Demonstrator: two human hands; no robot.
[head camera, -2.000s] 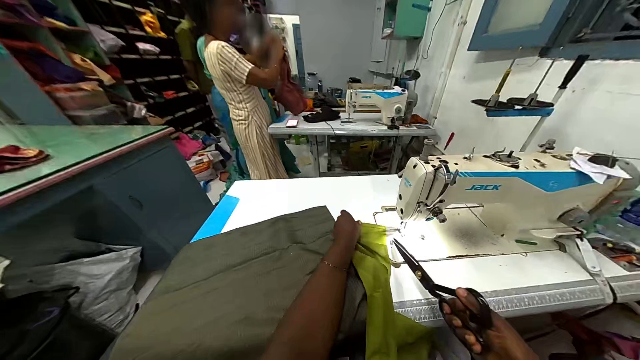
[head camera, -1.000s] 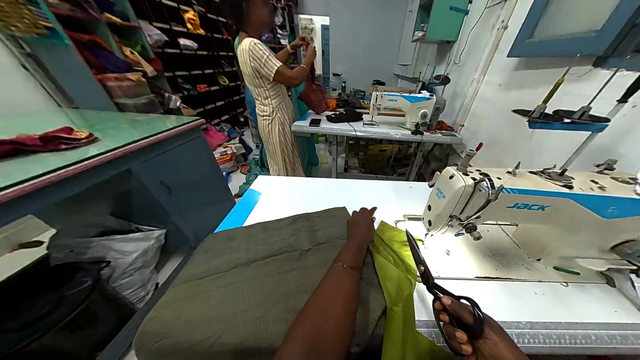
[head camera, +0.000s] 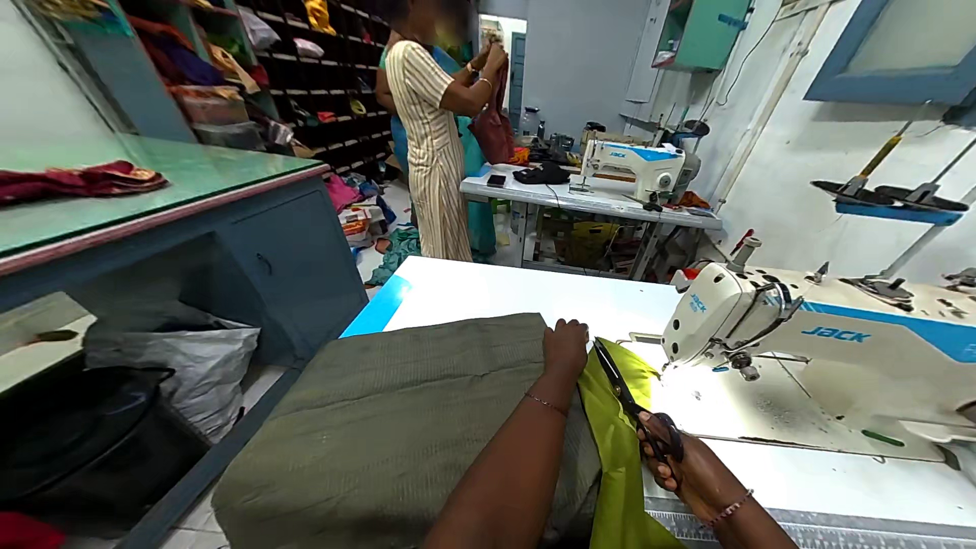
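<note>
My left hand (head camera: 566, 347) presses at the upper right corner of a grey-green cloth (head camera: 412, 412) spread over the white table; whether its fingers grip the cloth is not clear. My right hand (head camera: 667, 454) holds black-handled fabric scissors (head camera: 621, 385), their blades pointing up and left over a lime green cloth (head camera: 616, 435). That green cloth lies along the grey-green cloth's right side and hangs toward the table's front. Just right of the blades stands a white and blue Jack sewing machine (head camera: 823, 343), its lamp lit over the needle area.
A ruler strip (head camera: 823, 526) runs along the table's front edge. At left is a glass-topped counter (head camera: 229, 179) with a maroon cloth (head camera: 84, 181), bags below. Beyond the table a person (head camera: 431, 145) stands holding maroon cloth beside a second sewing machine (head camera: 637, 164).
My right hand has brought the scissors left, from beside the lime green cloth to over it. The person behind has raised their hands with the maroon cloth.
</note>
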